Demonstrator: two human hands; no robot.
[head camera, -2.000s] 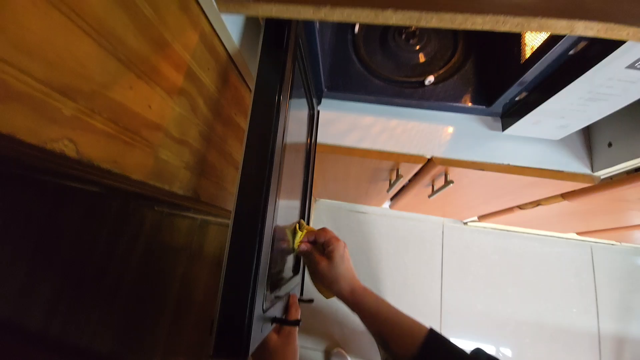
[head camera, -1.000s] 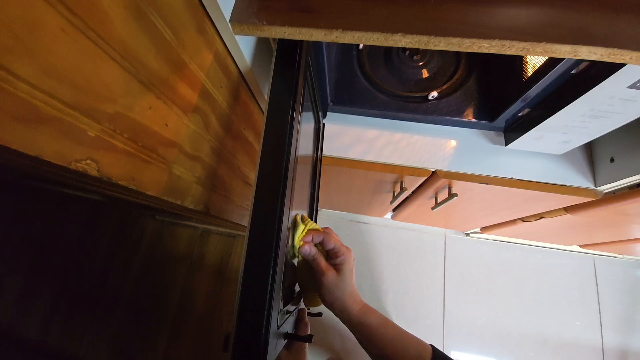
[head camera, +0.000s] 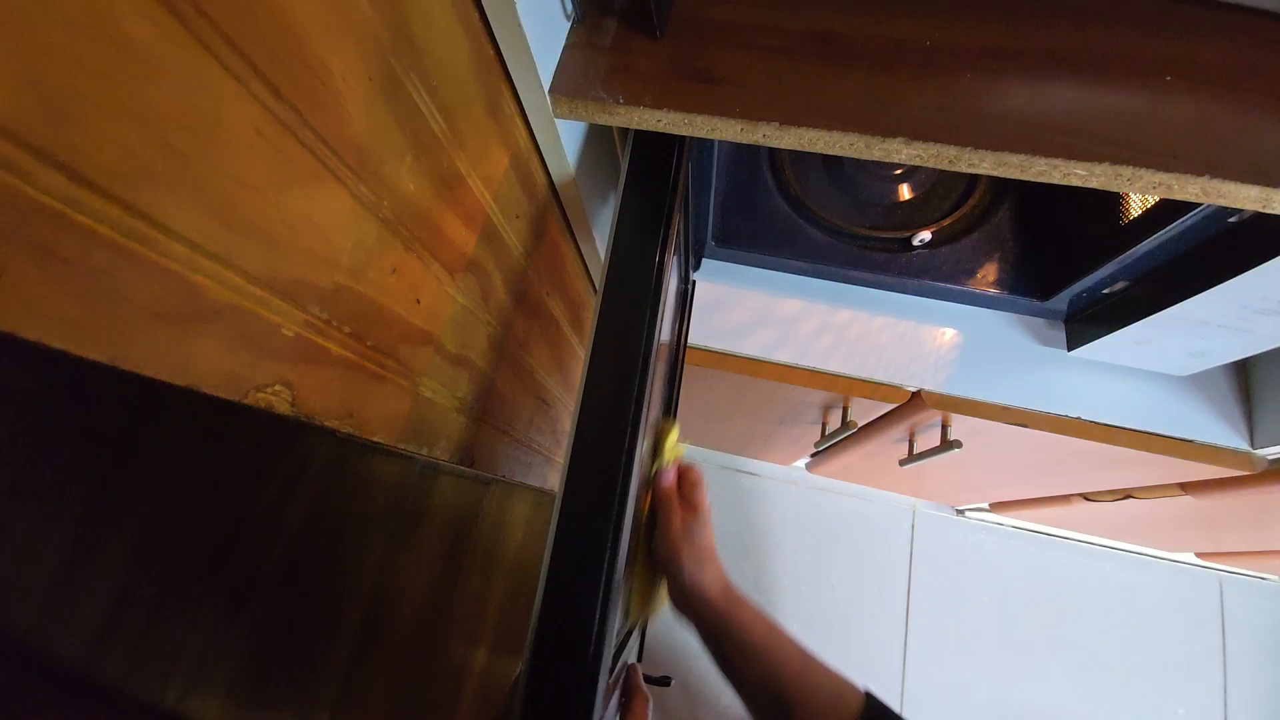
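Observation:
My right hand (head camera: 688, 535) holds a yellow cloth (head camera: 668, 447) against the inner face of an open microwave door (head camera: 610, 430), which has a black frame. The cloth hangs below the fingers and looks blurred. Only the fingers of my left hand (head camera: 636, 694) show, at the bottom beside the lower part of the door; the rest is hidden, so its grip is unclear. Behind the door lies the dark microwave cavity (head camera: 1010, 240), with a round turntable support (head camera: 885, 195) and a small white roller.
A brown particleboard shelf (head camera: 900, 80) juts across the top. A wooden panel (head camera: 300, 220) stands at left. Below the microwave run a pale countertop (head camera: 830, 320) and pink cabinet doors (head camera: 1020, 455) with metal handles. Light floor tiles (head camera: 1050, 600) lie at lower right.
The right hand has stayed at the door with the yellow cloth, its fingers now pointing up along the panel. The view has shifted, and more of the shelf shows.

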